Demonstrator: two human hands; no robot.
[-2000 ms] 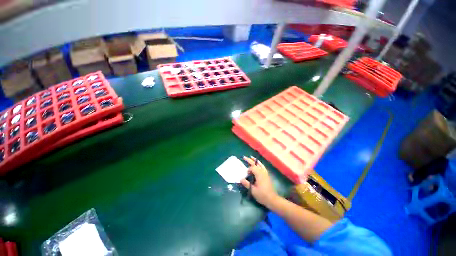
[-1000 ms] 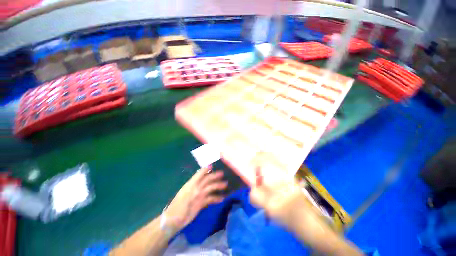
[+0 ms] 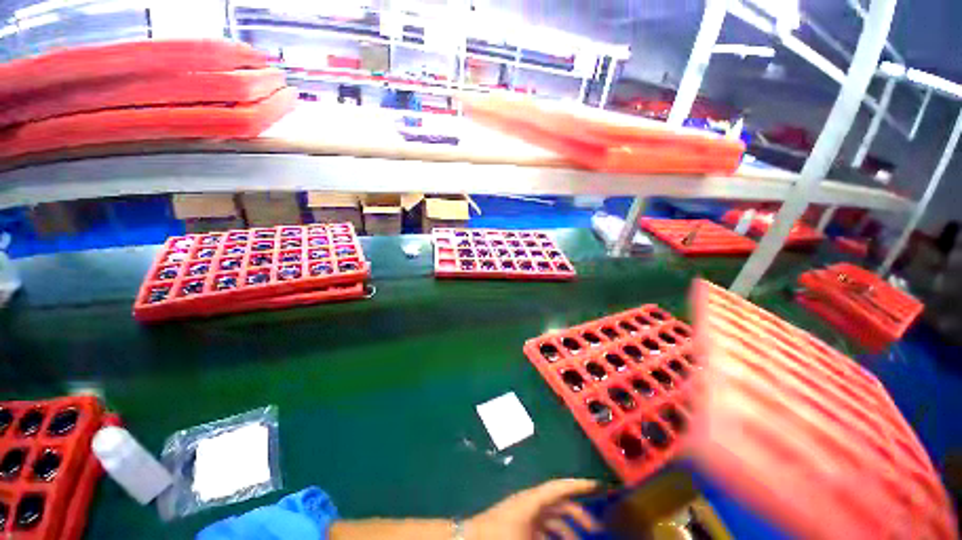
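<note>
An empty red-orange foam tray (image 3: 812, 422) is raised and tilted at the right, blurred by motion. Beside it, on the green bench, lies a foam tray (image 3: 622, 385) with round dark glass-faced units in its pockets; the raised tray hides its right side. My left hand (image 3: 538, 512) is low near the bench's front edge, fingers bent and blurred; I cannot tell whether it holds anything. My right hand is not visible. A white square (image 3: 505, 421) lies left of the filled tray, with tiny clear scraps (image 3: 496, 457) by it.
Filled trays stand at the left (image 3: 47, 459), far left (image 3: 258, 269) and far side (image 3: 501, 254). A white bottle (image 3: 131, 464) and a zip bag with a white square (image 3: 231, 462) lie at the left. A raised white shelf (image 3: 369, 174) with trays crosses the back; posts rise at the right.
The empty tray has lifted and swung right, uncovering the filled tray. My left hand has moved right and lower in view. My right hand has gone from sight. The view has tilted up.
</note>
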